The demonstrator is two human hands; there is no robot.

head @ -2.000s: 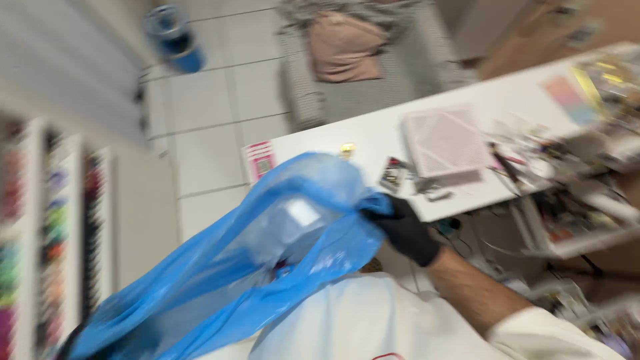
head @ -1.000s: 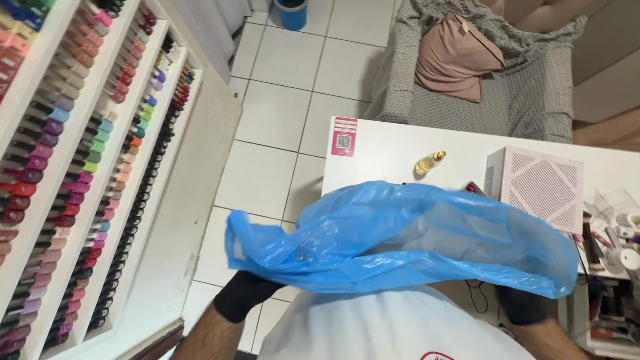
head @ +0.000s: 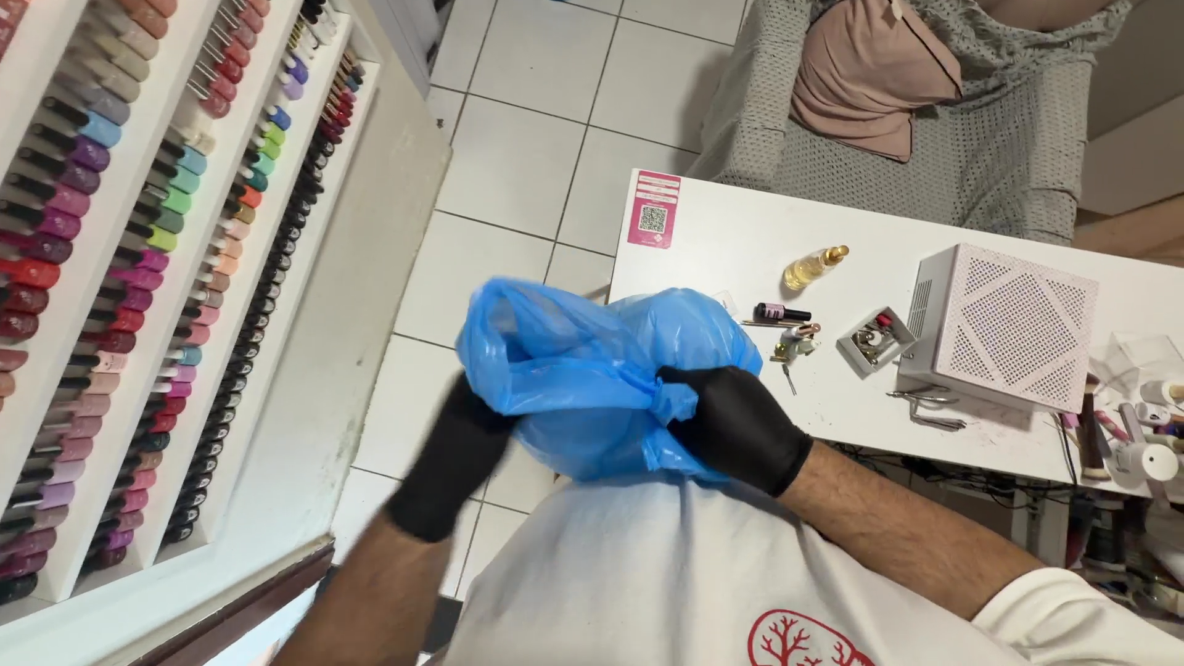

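Observation:
A blue plastic bag (head: 583, 379) is bunched up in front of my white top, its middle gathered and twisted. My right hand (head: 740, 425), in a black glove, is closed around the gathered part at the bag's right side. My left hand (head: 458, 453), also black-gloved, is at the bag's left end beneath an open fold; its fingers are hidden behind the plastic, so its grip cannot be told. What the bag holds is not visible.
Nail polish racks (head: 166, 277) line the left wall. On the white table (head: 731, 222) stand a gold-capped bottle (head: 814, 268), a black polish bottle (head: 782, 313), a small box of bits (head: 876, 340), metal nippers (head: 928, 409) and a perforated white device (head: 1008, 324). Behind is a blanket-covered armchair (head: 842, 185).
A second ago the bag was spread wide between my hands; now it is gathered and twisted. My hands have come closer together.

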